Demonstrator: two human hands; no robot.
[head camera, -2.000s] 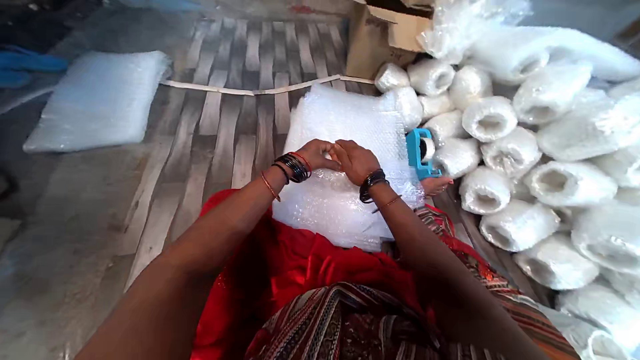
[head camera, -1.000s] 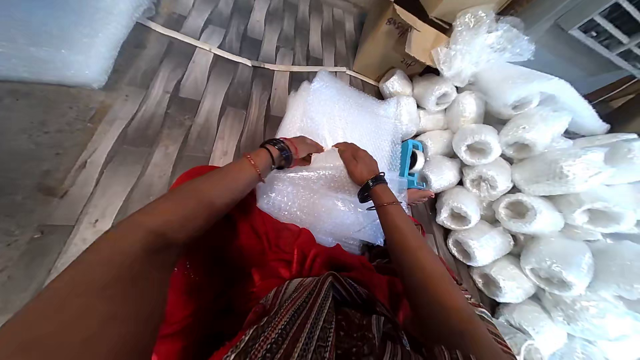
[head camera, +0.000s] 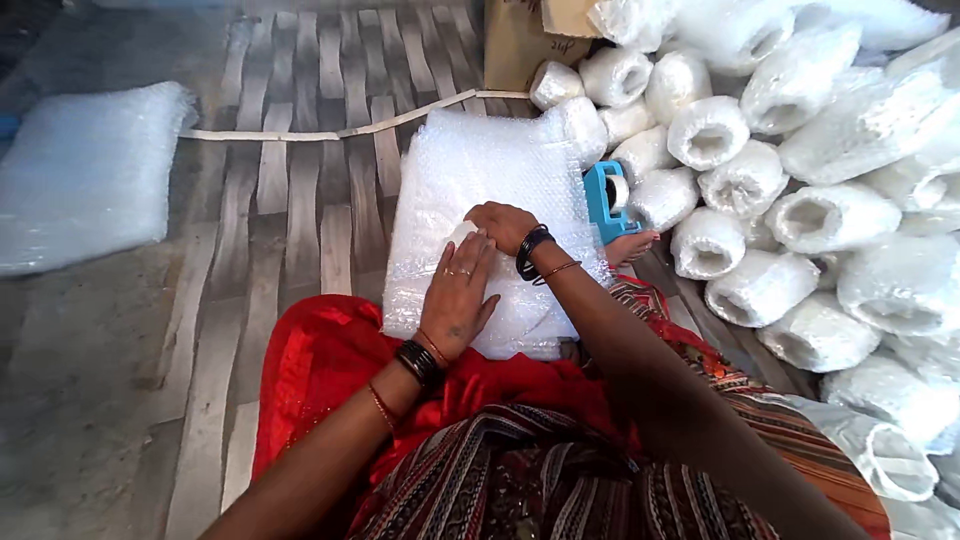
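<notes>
A stack of bubble wrap sheets lies over my lap and the floor in front of me. My left hand rests nearly flat on it, fingers pointing away. Close against those fingertips is my right hand, curled over a small white piece on the sheets; whether it grips that piece is hidden. A blue tape dispenser with a roll of tape stands at the right edge of the stack, beside my bare foot.
Many bubble wrap rolls are heaped along the right side. A cardboard box stands at the back. Another bubble wrap stack lies at the left. A pale strip crosses the wood-patterned floor.
My left hand has turned from a bent pose to lying nearly flat on the bubble wrap. My hands, apart one second ago, are now close together. The view has shifted.
</notes>
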